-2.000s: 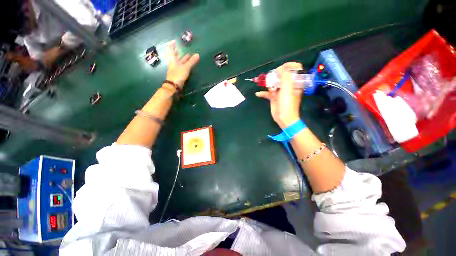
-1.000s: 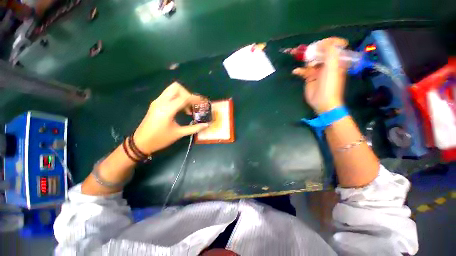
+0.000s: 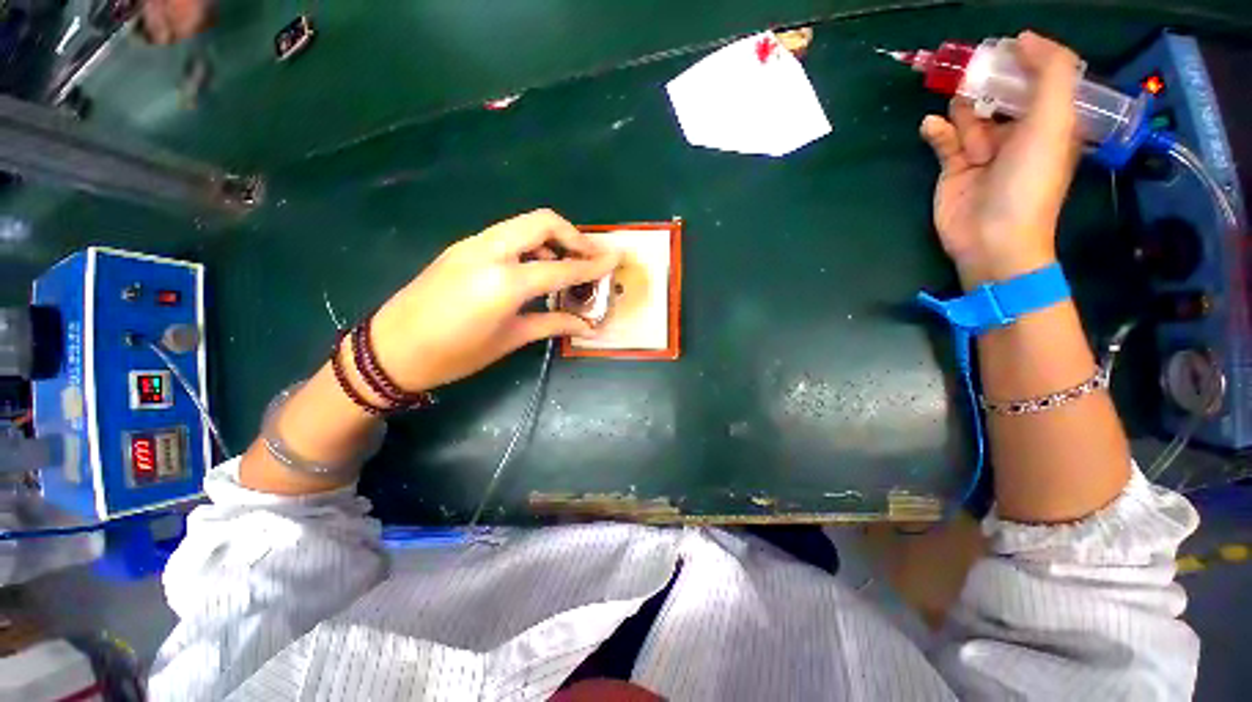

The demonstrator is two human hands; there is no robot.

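My left hand (image 3: 481, 299) holds a small watch housing (image 3: 588, 296) between thumb and fingers, over the left part of a white-yellowish pad (image 3: 651, 318) in an orange-brown frame. The fingers partly hide the housing. My right hand (image 3: 1009, 178) is shut around a clear glue syringe (image 3: 1005, 80) with red contents, held to the right. Its needle tip points left, toward a white wiping paper (image 3: 748, 103) with a red spot. The needle touches nothing.
A blue control box (image 3: 131, 384) with red and green displays stands left. A blue-grey dispenser controller (image 3: 1197, 247) stands right. Another watch unit (image 3: 294, 37) lies at upper left. A person's blurred hand (image 3: 176, 17) shows at the top left.
My left hand reached back among the watch units, then came to the pad with a housing, now turned and lower over it. My right hand still holds the syringe. The view has shifted.
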